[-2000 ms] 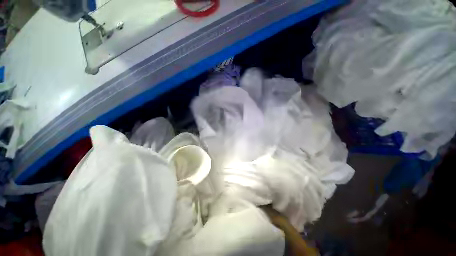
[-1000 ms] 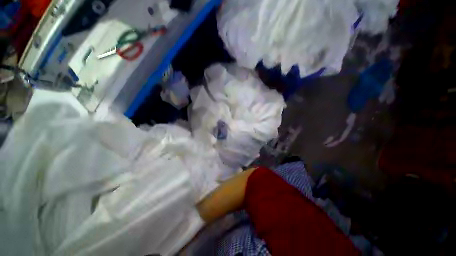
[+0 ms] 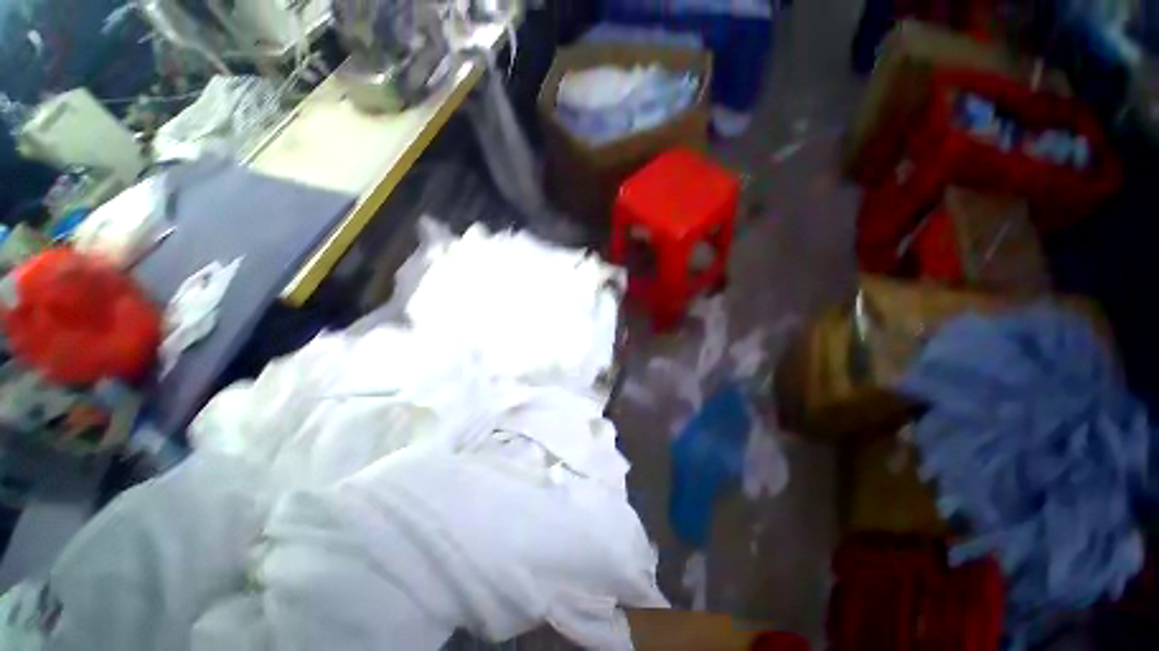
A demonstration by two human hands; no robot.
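A large, loose bundle of white garment pieces fills the lower left and centre, overexposed at its top. A bit of my right forearm and red sleeve shows at the bottom edge, against the bundle's lower right side. My right hand itself is hidden by the cloth, so its grip cannot be seen. My left hand is not visible.
A machine table with a yellowish edge and a grey-blue panel stand left. A red bag lies far left. Ahead are a red stool and cardboard box. Light-blue pieces heap at right. Scraps litter the floor.
The view has moved from the blue-edged table to the yellow-edged one, the stool and the boxes. The white bundle has stayed in front of me; less of my right arm shows.
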